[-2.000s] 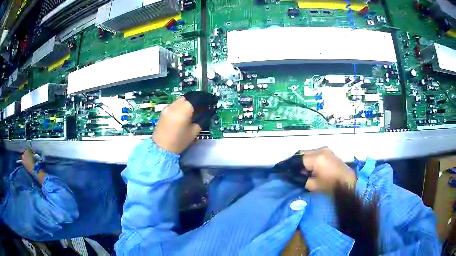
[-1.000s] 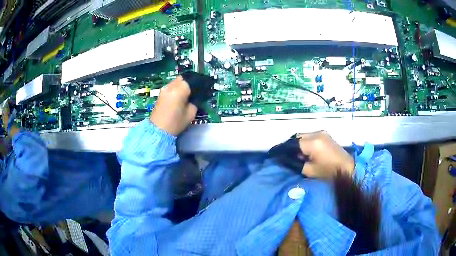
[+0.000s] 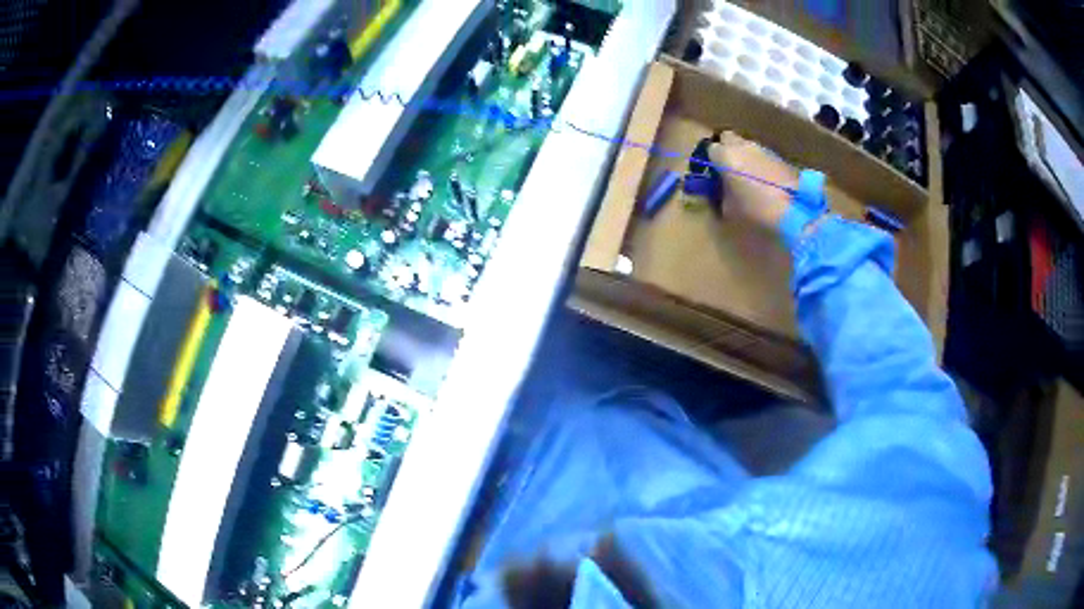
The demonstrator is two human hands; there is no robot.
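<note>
My right hand, with black finger covers and a blue wrist strap, is inside a brown cardboard box at the upper right. Its fingertips are at a dark blue cylindrical part; blur hides whether they grip it. Another dark blue cylinder lies just left of it, and one more lies by the box's right wall. My left hand is not in view.
Large green circuit boards with long white heat sinks lie along a pale metal rail on the left. A white tray with round holes holds dark cylinders behind the box. A blue coiled cord crosses the view.
The view has swung right, from the boards to the cardboard box. My right hand has moved from in front of my chest into the box. My left hand has left the picture.
</note>
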